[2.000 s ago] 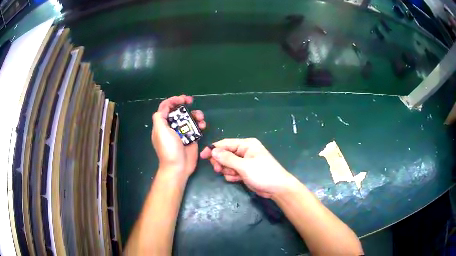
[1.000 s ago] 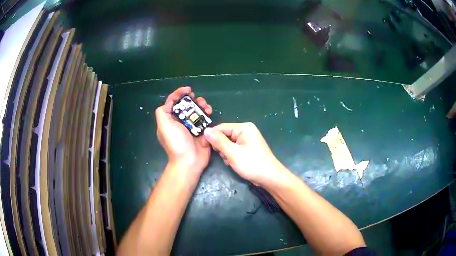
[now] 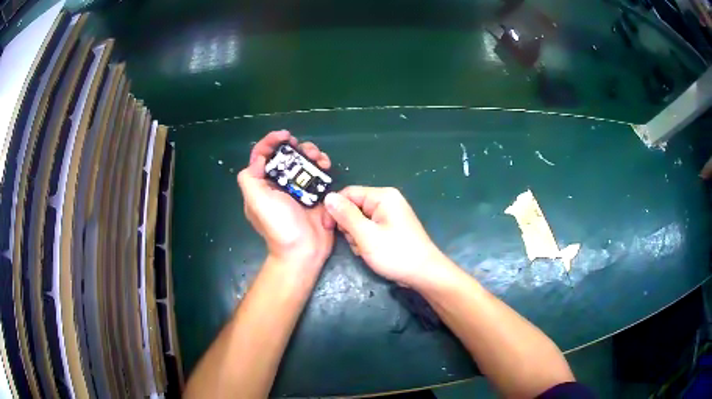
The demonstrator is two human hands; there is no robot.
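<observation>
The open adapter half with circuit board [image 3: 300, 176] lies tilted in my left hand [image 3: 279, 210], its white, yellow and blue parts facing up. My left palm is under it and the fingers curl round its far side. My right hand [image 3: 384, 234] pinches thumb and finger at the board's lower right corner. The cord end or strain relief there is hidden under my fingertips. A dark bundled cord [image 3: 418, 306] lies on the bench below my right wrist, partly hidden by it.
A tall pile of stacked boards [image 3: 109, 234] stands at left. A torn cream scrap [image 3: 535, 227] lies at right on the green bench [image 3: 367, 351]. Beyond the pale seam, the conveyor [image 3: 336, 62] carries dark units [image 3: 519, 43]. A metal post [image 3: 675, 117] stands at right.
Since two seconds ago, my right hand has moved from beside the adapter to its lower right corner, fingertips now touching it. Units on the conveyor have changed position. The view has shifted slightly.
</observation>
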